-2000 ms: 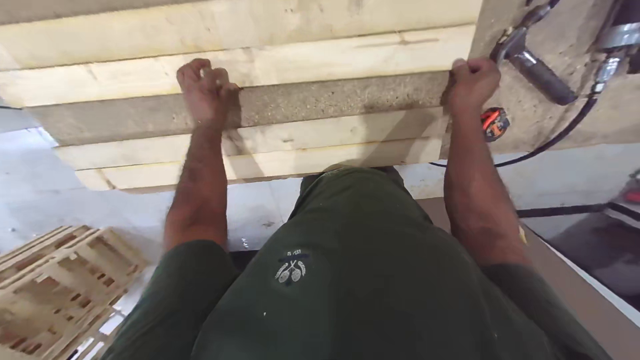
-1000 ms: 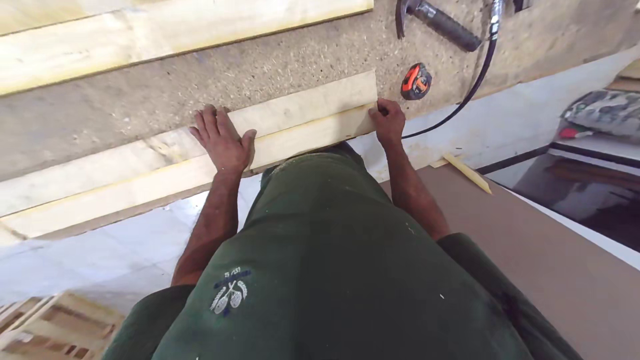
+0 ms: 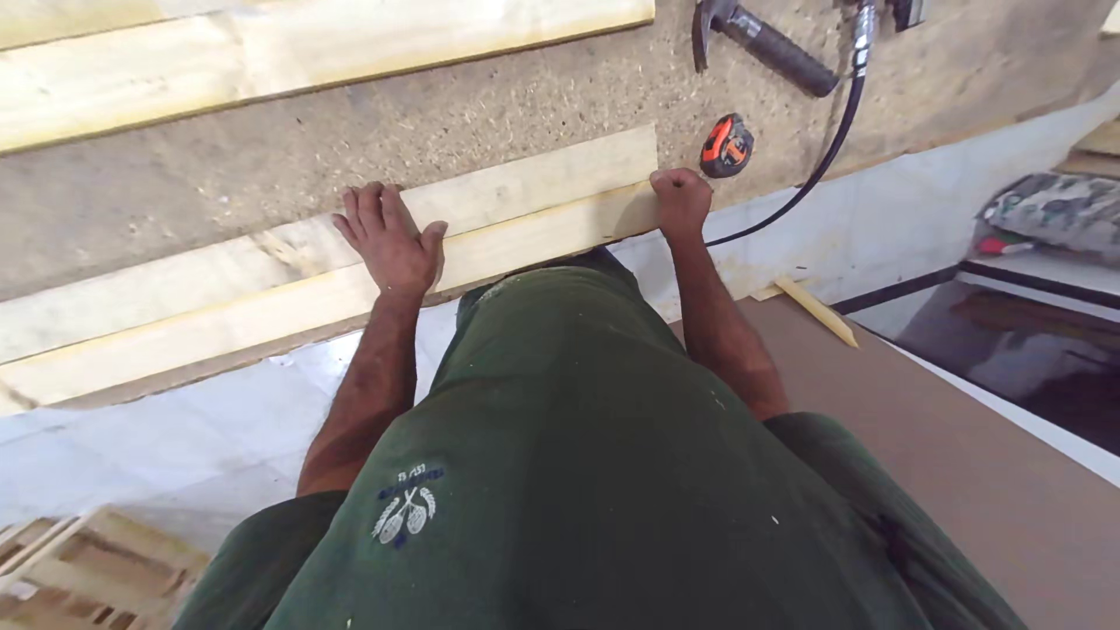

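Two pale wooden boards lie side by side along the near edge of the particleboard bench top (image 3: 525,114). My left hand (image 3: 394,236) rests palm down with fingers spread across the far board (image 3: 542,179) and the near board (image 3: 542,232). At the boards' right ends, my right hand (image 3: 682,201) is curled with its thumb and finger against the near board's end corner; whether it grips the board cannot be told. An orange and black tape measure (image 3: 727,145) lies just beyond my right hand.
A claw hammer (image 3: 774,48) and a black hose (image 3: 836,153) with a metal fitting lie at the back right. More boards (image 3: 350,44) lie across the back left. A wood offcut (image 3: 818,312) sits on a brown panel (image 3: 945,420) at right. Slatted wooden pieces (image 3: 105,569) stand lower left.
The two near boards lie apart from the back boards, with a wide strip of bench between them. Both hands have come nearer my body, and my left hand has flattened onto the boards. The view has shifted.
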